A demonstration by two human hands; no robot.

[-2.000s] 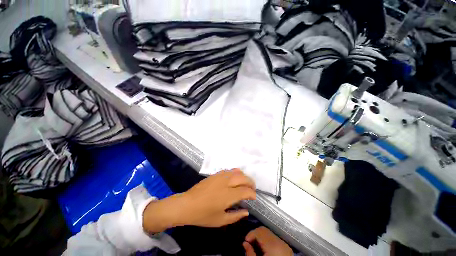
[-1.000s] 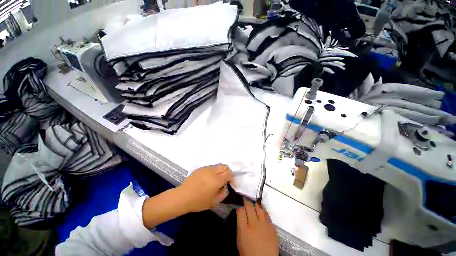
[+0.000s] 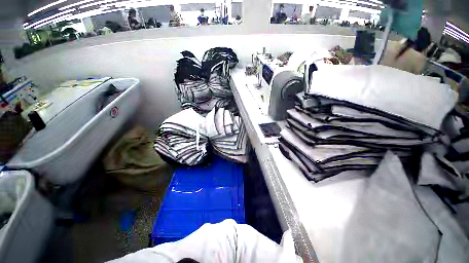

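A pale grey-white garment panel (image 3: 388,205) with a black edge lies on the white table at the lower right, cut off by the picture's bottom edge. Behind it a thick bundle of folded panels (image 3: 360,120), pale with black edges, is stacked on the table. A white sleeve (image 3: 221,244) shows at the bottom centre. Neither my left hand nor my right hand can be seen; they are outside the picture. The sewing machine at the right is out of view.
Tied striped bundles (image 3: 190,136) sit behind a blue surface (image 3: 203,198) left of the table's edge (image 3: 280,192). A second machine head (image 3: 280,90) stands at the table's far end. White tubs (image 3: 82,128) and a brown sack (image 3: 134,156) are at left. People are in the background.
The view has swung left and up. The panels now appear at the right, the tubs have come into view, and both hands and the blue-striped machine have left the picture.
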